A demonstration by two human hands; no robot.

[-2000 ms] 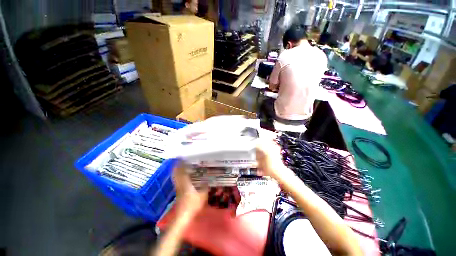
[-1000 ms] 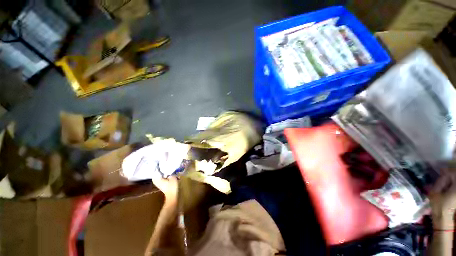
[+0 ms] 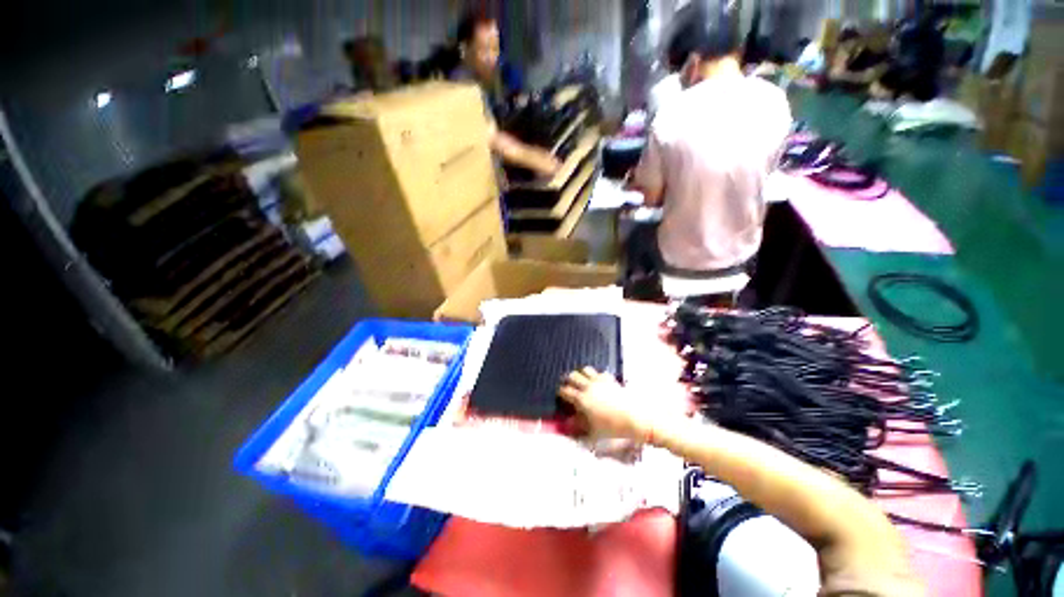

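A flat black textured panel (image 3: pixel 548 364) lies on white printed newspaper sheets (image 3: pixel 531 478) in front of me. My right hand (image 3: pixel 601 405) is at the panel's lower right corner, with its fingers curled over the edge. Something red and dark shows along the panel's near edge beside the hand, too blurred to name. My left hand is not in view. A black housing with a white round disc (image 3: pixel 764 557) lies at the bottom, partly hidden by my right forearm.
Bundled black cords (image 3: pixel 793 391) are heaped right of the papers on the pink mat. A blue crate (image 3: pixel 306 496) with wrapped packets stands left. An open carton (image 3: pixel 525 278) is behind. A coiled cable (image 3: pixel 922 306) lies on the green bench. A seated person (image 3: pixel 718 163) is ahead.
The view has swung back from the floor and cartons to the table. My left hand has left the view with the whitish bundle. The black panel now shows on the newspaper, under my right hand.
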